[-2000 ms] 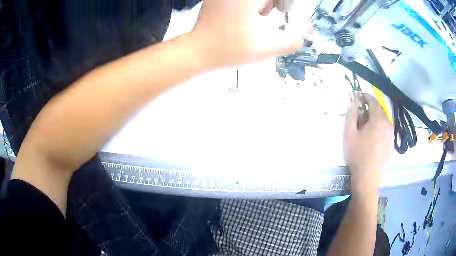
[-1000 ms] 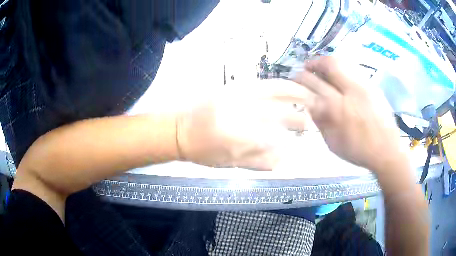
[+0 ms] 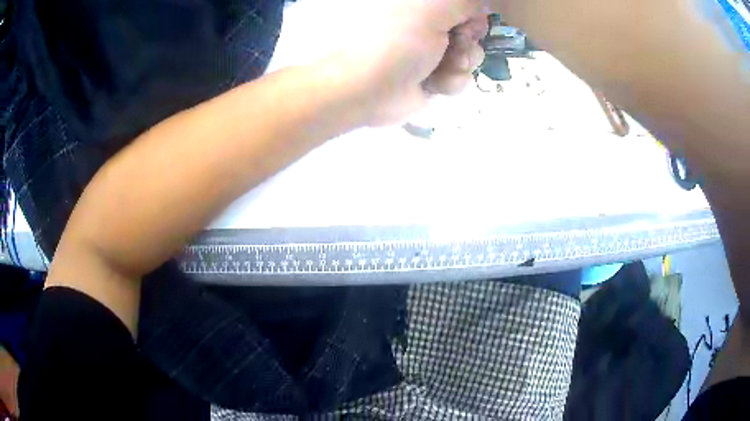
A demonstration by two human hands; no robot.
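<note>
My left hand (image 3: 411, 62) is at the top centre, washed out by glare, fingers curled beside small metal parts (image 3: 503, 41) of the sewing machine; whether it holds anything cannot be told. My right forearm (image 3: 650, 74) crosses the upper right, and the right hand is cut off by the top edge. The dark checked garment (image 3: 123, 82) lies at the left of the table and hangs over the edge towards my lap. Brownish snips (image 3: 613, 115) lie on the white table, partly behind the right forearm.
The table edge carries a grey ruler strip (image 3: 362, 257). Dark scraps lie near the metal parts. A black-and-white checked apron (image 3: 493, 345) covers my lap. A dark looped piece (image 3: 682, 171) lies at the right. Another person's hand (image 3: 8, 382) shows at the far left edge.
My left hand has moved up towards the machine. My right hand has moved up out of the frame, its forearm now covering most of the machine. The snips now show on the table.
</note>
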